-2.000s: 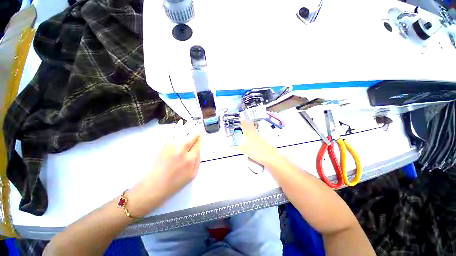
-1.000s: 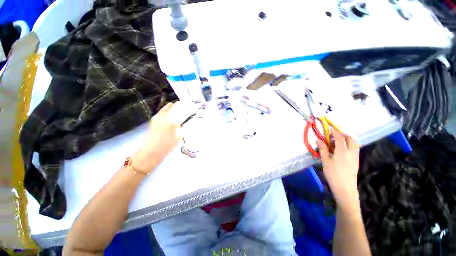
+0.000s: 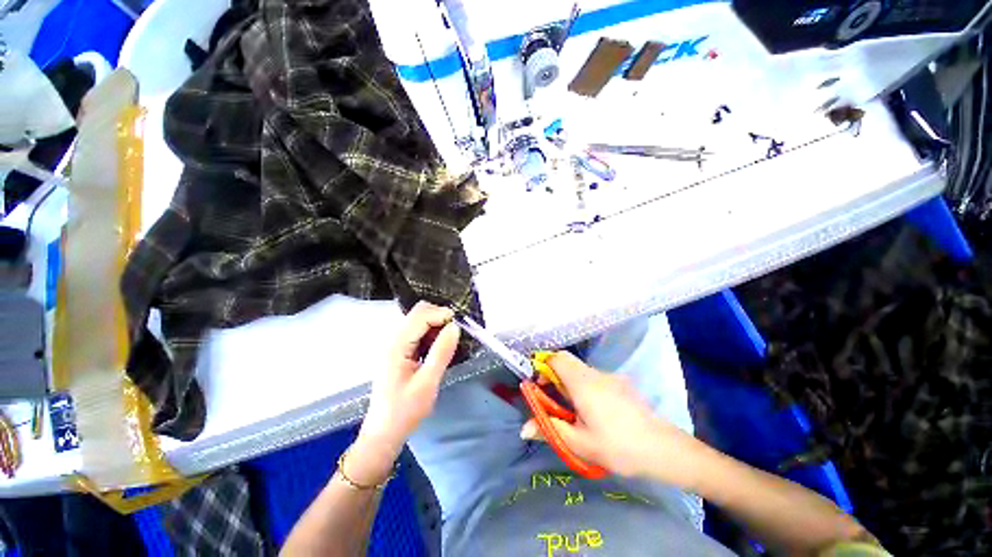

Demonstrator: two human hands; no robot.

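The dark plaid garment (image 3: 315, 185) is heaped left of the needle, with one part drawn toward the table's front edge. My left hand (image 3: 419, 364) pinches that part's lower end between thumb and fingers. My right hand (image 3: 604, 419) holds the scissors (image 3: 555, 422) by their red and yellow handles. The blades point up and left and meet the cloth beside my left fingertips. Whether the blades are open is too small to tell. The presser foot area (image 3: 528, 158) lies beyond, with no hand at it.
The white sewing machine (image 3: 674, 33) stands behind, with two brown pads (image 3: 600, 67) on its base. Tweezers (image 3: 647, 151) lie right of the needle. A cardboard piece with yellow tape (image 3: 98, 283) is at left. Dark plaid pieces (image 3: 892, 381) are piled at lower right.
My right hand has lifted the scissors off the table and brought them left to the cloth. My left hand has drawn a cloth end toward the front edge. The view has shifted.
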